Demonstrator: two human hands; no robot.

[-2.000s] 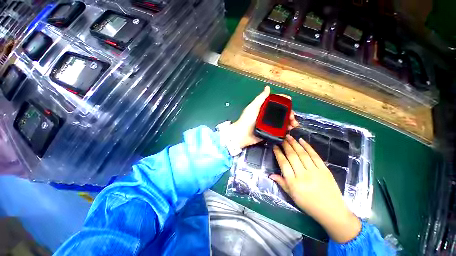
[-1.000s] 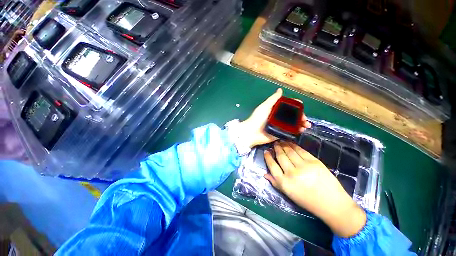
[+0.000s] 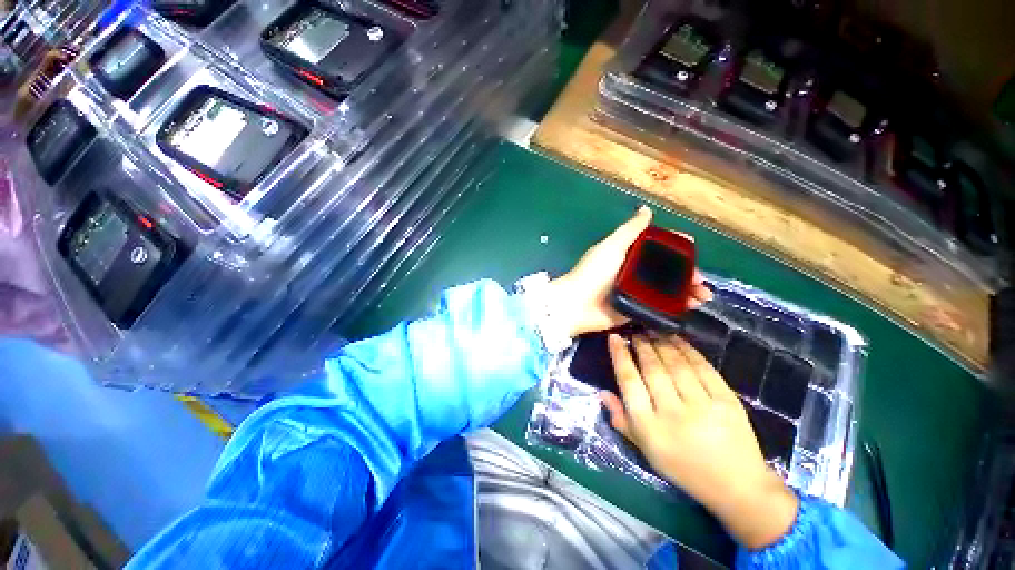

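Observation:
A red-and-black device shell [image 3: 657,274] with a dark screen area lies face up in my left hand [image 3: 590,292], whose fingers show at its right edge. My right hand [image 3: 696,418] is palm down just below the shell, over the clear lens tray [image 3: 851,379]. Its fingertips are at the shell's lower edge and the dark rectangles. Whether it holds or touches a part is hidden. More dark screen lenses [image 3: 743,360] show in the tray to the right of my fingers.
A tall stack of clear blister trays [image 3: 334,212] with black units stands at left. More blister trays [image 3: 768,139] sit on a wooden board [image 3: 712,192] at the back. Dark tweezers [image 3: 878,490] lie right of the lens tray on the green bench [image 3: 490,212].
The whole view has shifted, with bench items appearing further right. The shell is still in my left hand. My right hand stays below it, with its fingers straighter than one second ago.

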